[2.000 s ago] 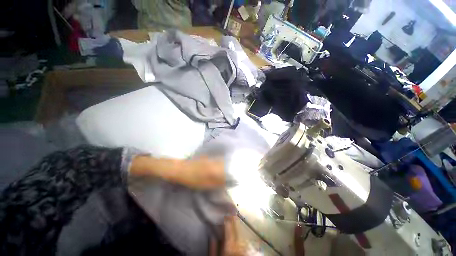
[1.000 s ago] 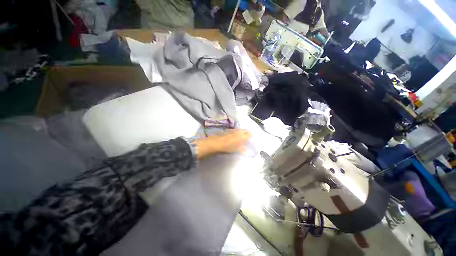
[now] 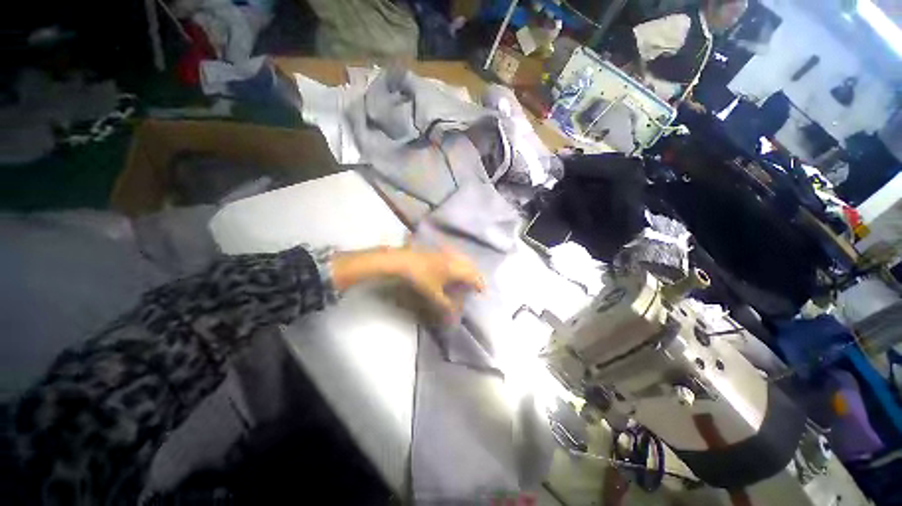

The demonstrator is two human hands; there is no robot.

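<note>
My left hand (image 3: 431,277) is over the white table, left of the needle area, with its fingers bent onto the grey garment panel (image 3: 465,415). The fingertips pinch or press the cloth; some blur hides the exact contact. The panel lies flat on the table and runs from the hand down to the bottom edge, beside the bright glare at the needle. The cream-white sewing machine (image 3: 673,366) stands to the right. The presser foot is lost in the glare. My right hand is not in view.
A heaped grey garment bundle (image 3: 435,138) lies at the table's far end. An open cardboard box (image 3: 148,163) stands at the left. A black cloth pile (image 3: 593,203) and a tied bundle (image 3: 655,247) lie beyond the machine. A person (image 3: 682,40) is at the back.
My left hand has drawn back from the needle side and its fingers have curled on the cloth. The grey panel has shifted, baring white table beside it. The view has shifted slightly.
</note>
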